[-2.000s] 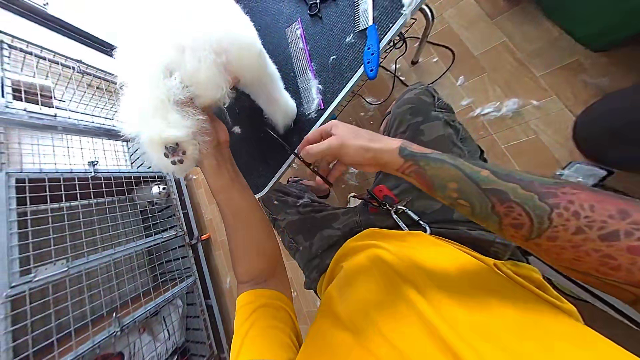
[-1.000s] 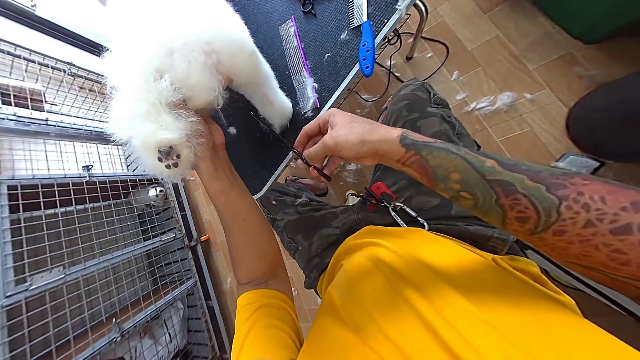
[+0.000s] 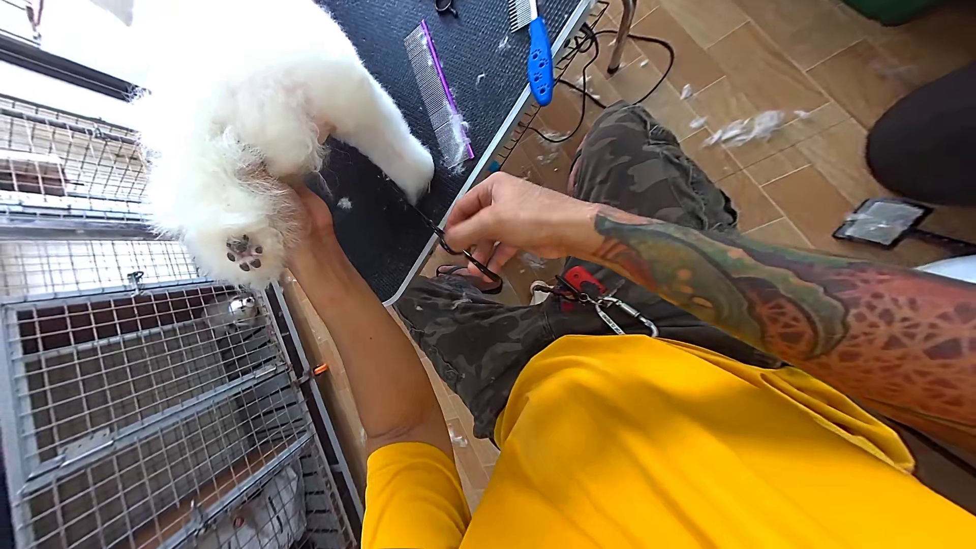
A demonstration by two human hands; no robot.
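A white, fluffy dog [image 3: 259, 99] stands on the black grooming table [image 3: 366, 236], one paw lifted with its dark pads [image 3: 244, 253] showing. My left hand [image 3: 309, 221] is around that raised leg, its fingers mostly hidden in the fur. In my right hand [image 3: 496, 221], over the table's edge, is a pair of dark scissors [image 3: 435, 227], fingers in the handle loops; their blades point toward the dog's other leg [image 3: 408, 164], which rests on the table. Beyond lie a metal comb with a purple spine [image 3: 438, 88] and a blue-handled comb [image 3: 540, 61].
Wire cages [image 3: 145, 381] stand along the left, a small white animal [image 3: 242, 306] inside one. Black cables [image 3: 587, 84] hang by the table's metal edge. Fur tufts [image 3: 751, 128] lie on the tiled floor. A black rounded object [image 3: 926, 137] is at the right.
My right hand and the scissors have shifted only slightly. My left hand stays on the raised leg.
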